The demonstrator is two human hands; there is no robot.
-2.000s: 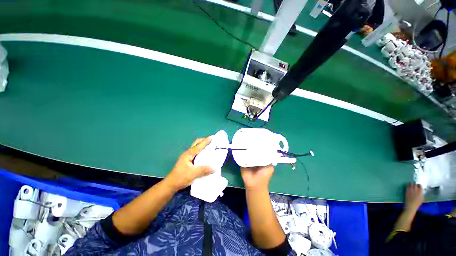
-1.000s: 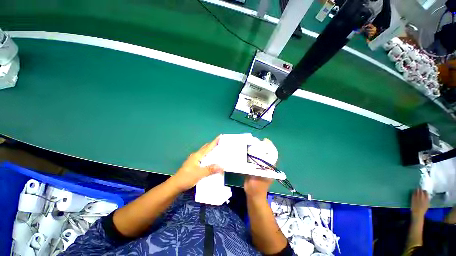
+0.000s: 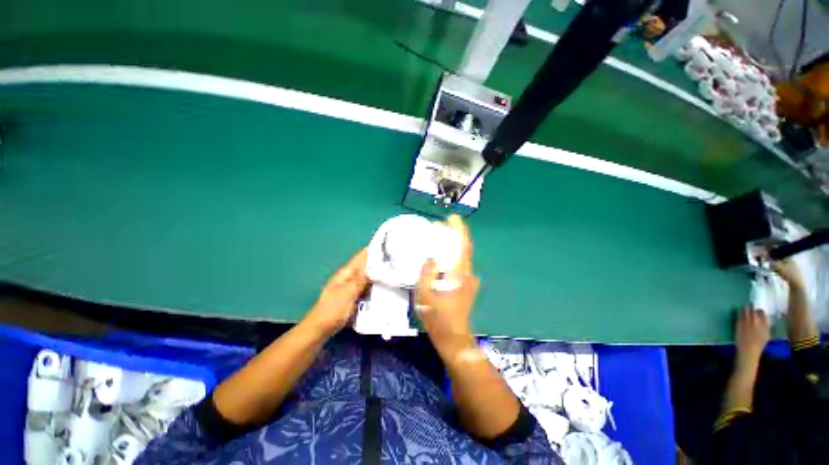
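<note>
The joined white plastic housing (image 3: 400,252) is held over the bench's near edge, its round ring end up and its squared foot (image 3: 385,311) pointing down toward my lap. My left hand (image 3: 344,289) grips its left side. My right hand (image 3: 447,295) is on its right side, slightly blurred, with fingers up along the part. I cannot tell the two white parts apart clearly here. No cable leads show on the part.
A metal screw feeder (image 3: 445,150) stands beyond the part, with the black electric screwdriver (image 3: 554,77) slanting over it. Blue bins (image 3: 630,400) of white parts flank my lap. Another person's hands (image 3: 753,329) work at the right, beside a black box (image 3: 738,231).
The white parts have been brought together and turned, so the ring end now faces up. The dark leads are no longer visible. My right hand has moved from underneath to the right side.
</note>
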